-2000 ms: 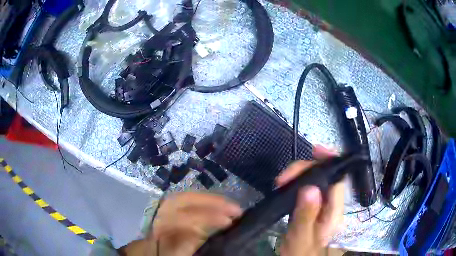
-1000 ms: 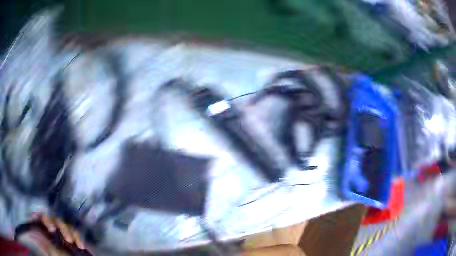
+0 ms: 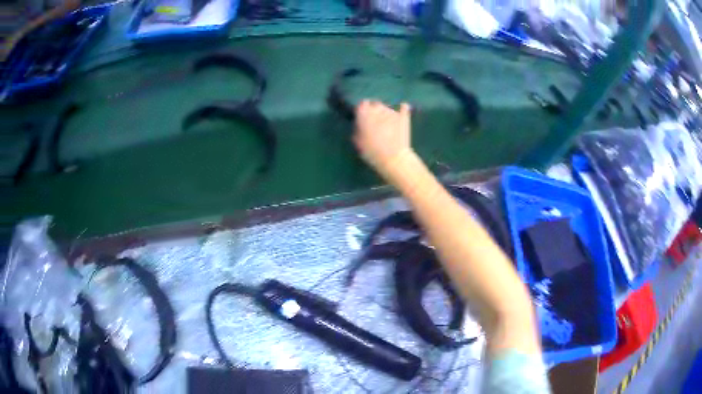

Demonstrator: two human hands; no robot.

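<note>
My right hand [image 3: 382, 132] is stretched out over the green belt [image 3: 308, 158], with the arm entering from the lower right. It overlaps the lower end of a black headband [image 3: 339, 94]; whether the fingers are closed on it is unclear. Other black arcs lie on the belt on both sides. The electric screwdriver [image 3: 342, 336] lies on the pale bench [image 3: 262, 242], its cord curving left. The black screw tray [image 3: 246, 381] is cut off by the bottom edge. My left hand is out of the picture.
More headbands [image 3: 416, 288] are piled on the bench, partly behind my forearm. A blue bin [image 3: 608, 308] with dark parts stands at right, a red bin [image 3: 635, 323] beside it. Crumpled clear plastic [image 3: 31, 262] lies at left. Blue trays [image 3: 181, 32] stand beyond the belt.
The view has swung up and right to the belt. The headband that both hands held two seconds ago is no longer seen in them. My right arm now reaches forward over the belt.
</note>
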